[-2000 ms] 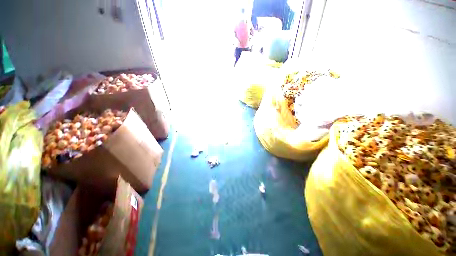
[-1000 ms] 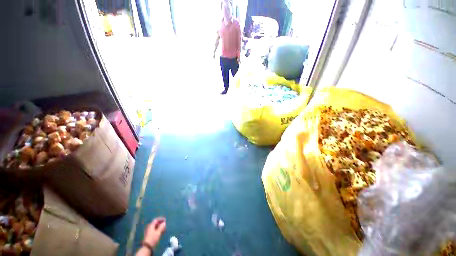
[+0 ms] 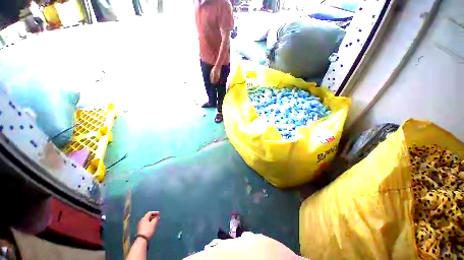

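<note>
My left hand (image 3: pixel 148 225) is low left of centre, small and blurred, over the green floor. It looks empty, fingers loosely bent, with a dark band at the wrist. My right hand is not in view. A large yellow woven sack (image 3: pixel 274 165) stands open ahead, right of centre, full of light-blue plush parts (image 3: pixel 292 109). A second yellow sack (image 3: pixel 356 216) at the lower right holds yellow pieces with dark spots (image 3: pixel 440 188). Neither sack is touched by my hand.
A person in a pink shirt (image 3: pixel 213 38) stands ahead beside the blue-filled sack. A grey-green bulging sack (image 3: pixel 308 45) is behind it. A yellow plastic pallet (image 3: pixel 91 134) and pale-blue bag (image 3: pixel 48 104) are left. A red box (image 3: pixel 76 221) is lower left; dark plastic (image 3: pixel 371 144) lies between the sacks.
The view has moved forward to the doorway. The person and blue-filled sack appear nearer. The orange-piece cartons have left the view, and the pallet has come in at left.
</note>
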